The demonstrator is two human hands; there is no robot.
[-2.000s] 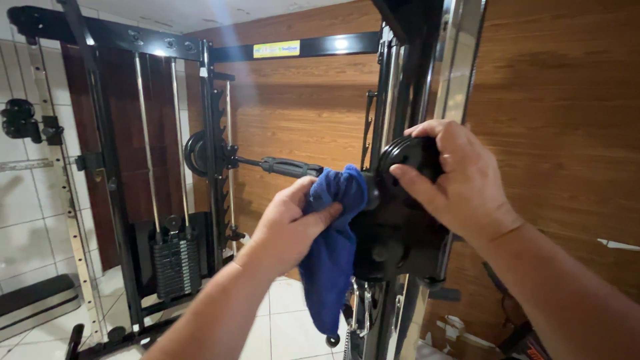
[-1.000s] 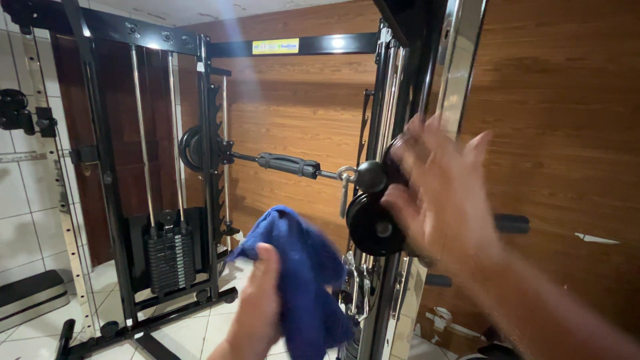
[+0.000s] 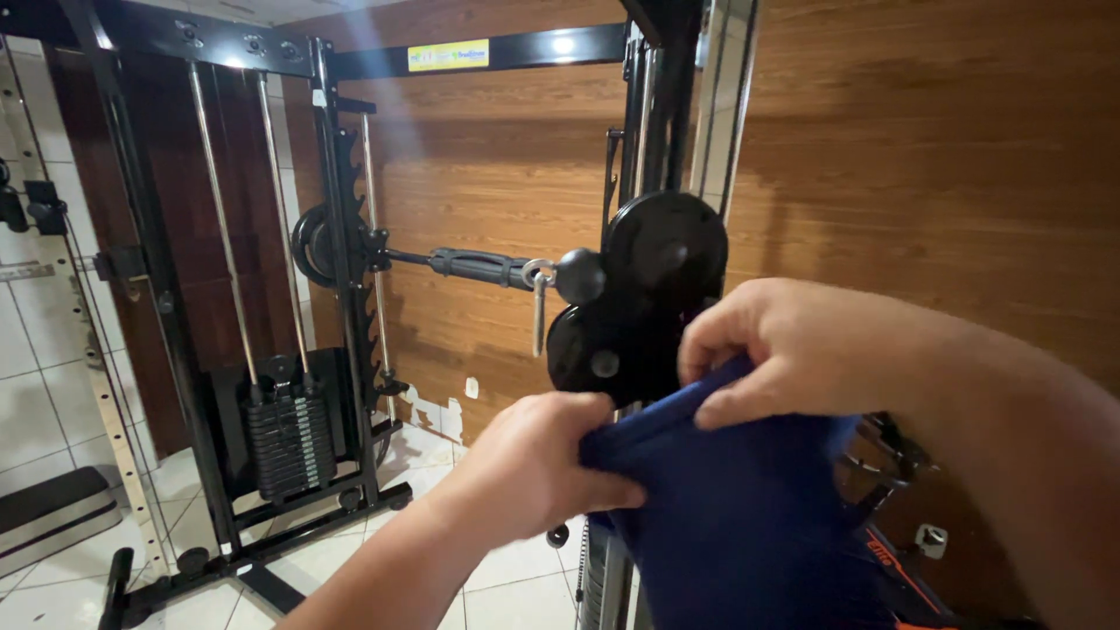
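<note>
A dark blue cloth [image 3: 752, 525] hangs from both hands at the lower right. My left hand [image 3: 560, 464] pinches its upper left edge, and my right hand [image 3: 770, 359] holds the top edge farther right. Just beyond the hands are two black round pulley covers, the upper one [image 3: 669, 245] and the lower one [image 3: 582, 350], on a cable machine. Beside them hangs a metal carabiner [image 3: 539, 311] below a ring next to a black rubber ball [image 3: 580, 276]. Neither hand appears to touch the pulleys.
A barbell with a black pad [image 3: 479, 267] spans the rack behind. To the left stand a black frame upright [image 3: 157, 262] and a weight stack [image 3: 289, 442]. A bench pad [image 3: 52, 516] lies at the far left. Wood-look panelling [image 3: 927, 175] covers the wall.
My right hand has come off the pulley cover and now grips the cloth. The cloth, bunched in my left hand near the cable end two seconds ago, now hangs spread between both hands.
</note>
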